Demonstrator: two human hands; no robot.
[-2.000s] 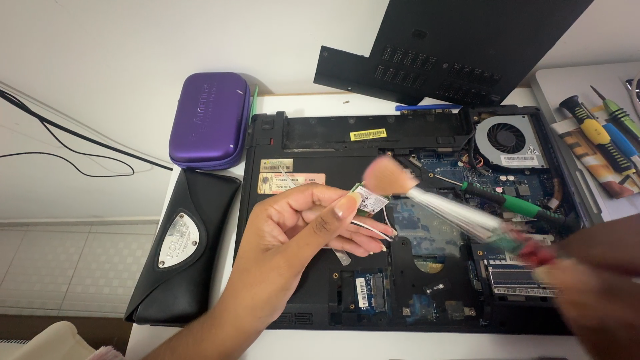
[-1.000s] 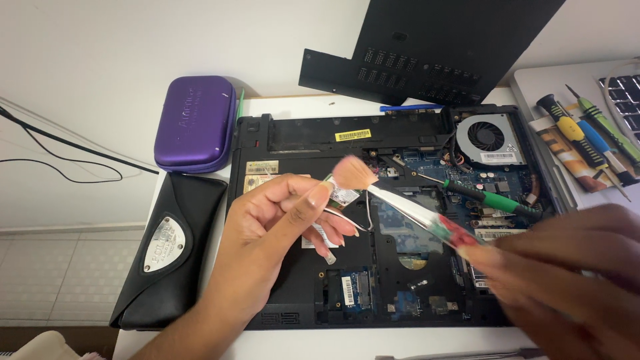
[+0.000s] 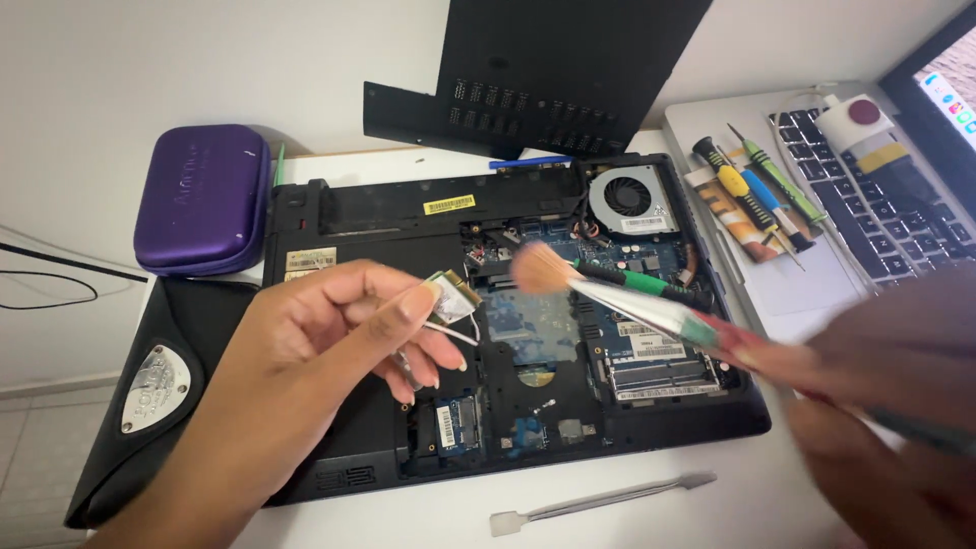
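Observation:
My left hand (image 3: 358, 328) pinches a small green circuit card (image 3: 451, 297) with a white label between thumb and forefinger, and a thin white cable runs from it. In my right hand (image 3: 854, 374), partly blurred, is a soft-bristled brush (image 3: 640, 305). Its pinkish bristles point left, a short way right of the card and apart from it. Under both hands lies an opened laptop base (image 3: 358, 435), underside up, showing its cooling fan (image 3: 629, 198), blue circuit board and memory slot (image 3: 663, 377). A green and black screwdriver (image 3: 640, 280) rests across the board.
A black bottom cover (image 3: 549, 69) leans on the wall behind. At left are a purple zip case (image 3: 202, 198) and a black glasses case (image 3: 114, 450). A metal spudger (image 3: 602, 503) lies in front; a blue pry tool (image 3: 530, 162) lies behind. Small screwdrivers (image 3: 736, 187) rest on another laptop (image 3: 770, 286).
The brush has moved right, away from the card, since one second ago, when its bristles were at the card. My left hand still holds the card.

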